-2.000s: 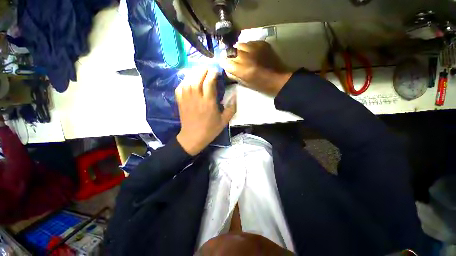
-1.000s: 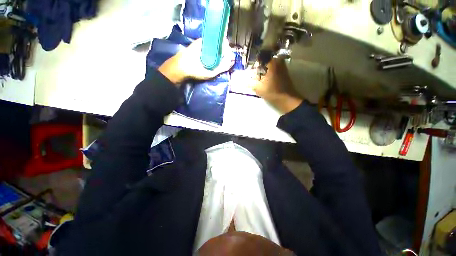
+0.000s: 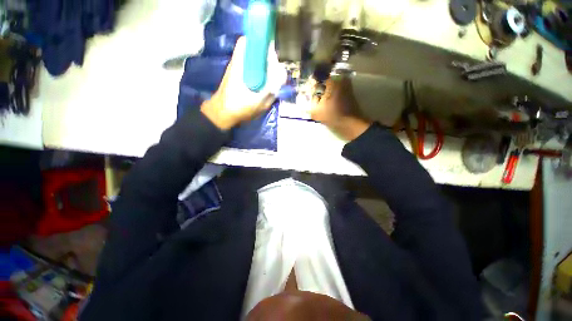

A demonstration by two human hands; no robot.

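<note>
A shiny navy quilted panel (image 3: pixel 257 133) lies on the white table, left of the needle area of the cream sewing machine (image 3: pixel 401 53). My left hand (image 3: pixel 241 94) rests on the panel, partly hidden by the turquoise bar (image 3: pixel 256 47) above it. Its fingertips reach toward the needle in bright glare. My right hand (image 3: pixel 335 103) is close to the right of the needle, under the machine head; its fingers are blurred and partly hidden by metal parts. Whether it grips anything cannot be told.
Scissors with red-orange handles (image 3: pixel 429 139), a round grey disc (image 3: pixel 481 152) and a red-handled tool (image 3: pixel 511 167) lie right of the machine. A dark navy fabric heap (image 3: pixel 61 31) is at upper left. A navy and white piece (image 3: pixel 199 204) hangs below the table edge.
Over two seconds the view has shifted and my left hand has moved under the turquoise bar. Since one second ago both hands stay near the needle; the panel lies flatter at its left.
</note>
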